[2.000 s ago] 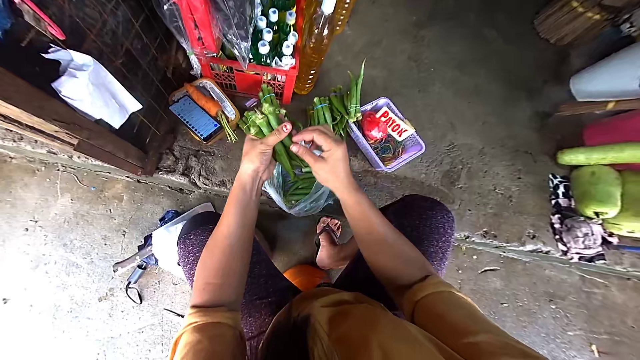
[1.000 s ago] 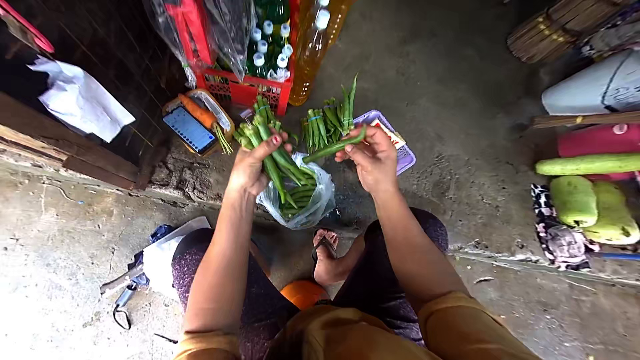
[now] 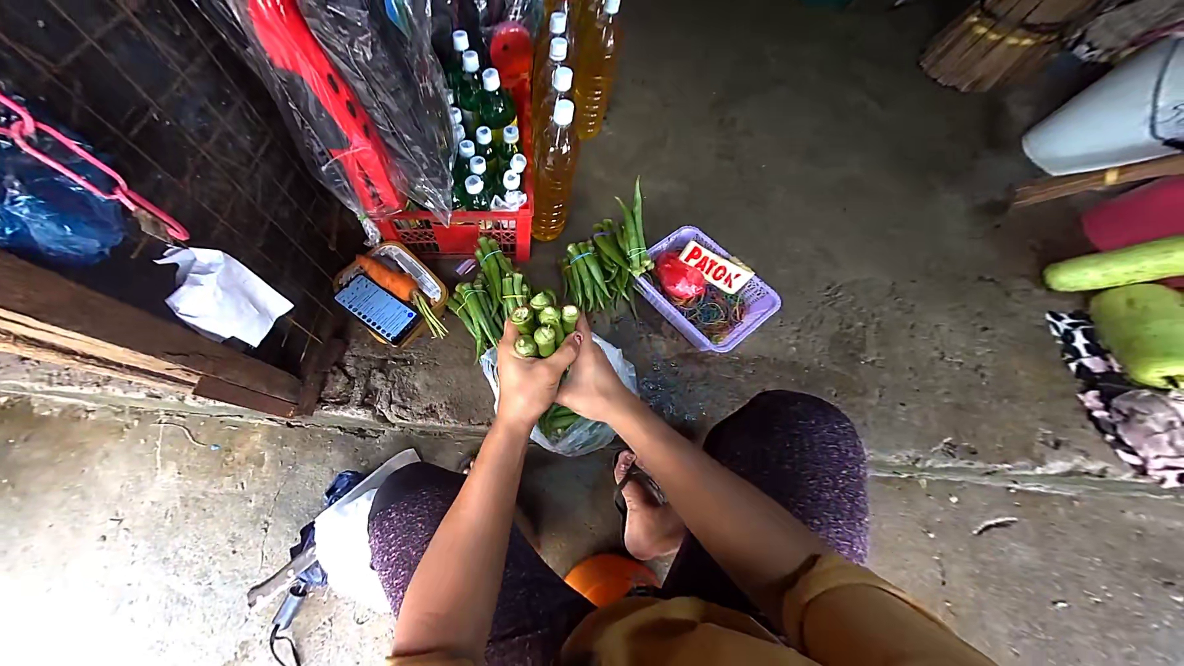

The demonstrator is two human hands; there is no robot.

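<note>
Both my left hand (image 3: 535, 375) and my right hand (image 3: 592, 375) are closed around one handful of okra pods (image 3: 546, 326), stem ends up. Under them an open clear plastic bag (image 3: 592, 439) holds more loose okra. Okra bundles tied with rubber bands (image 3: 479, 305) lie on the floor just beyond my left hand, and further tied bundles (image 3: 597, 268) lie beyond my right hand. To the right, a purple plastic basket (image 3: 763, 319) holds rubber bands (image 3: 717, 313), a red bundle (image 3: 680, 276) and a card with printed writing (image 3: 715, 266).
A phone (image 3: 375, 308) and carrots (image 3: 387, 277) lie in a small tray at the left. Behind are a red crate (image 3: 453, 233) of bottles and tall bottles of amber liquid (image 3: 557, 176). Gourds (image 3: 1142, 333) lie far right. An orange object (image 3: 610, 578) sits between my feet.
One second ago my right hand held a single okra pod apart, at the right; it has moved left and now grips the handful together with my left hand.
</note>
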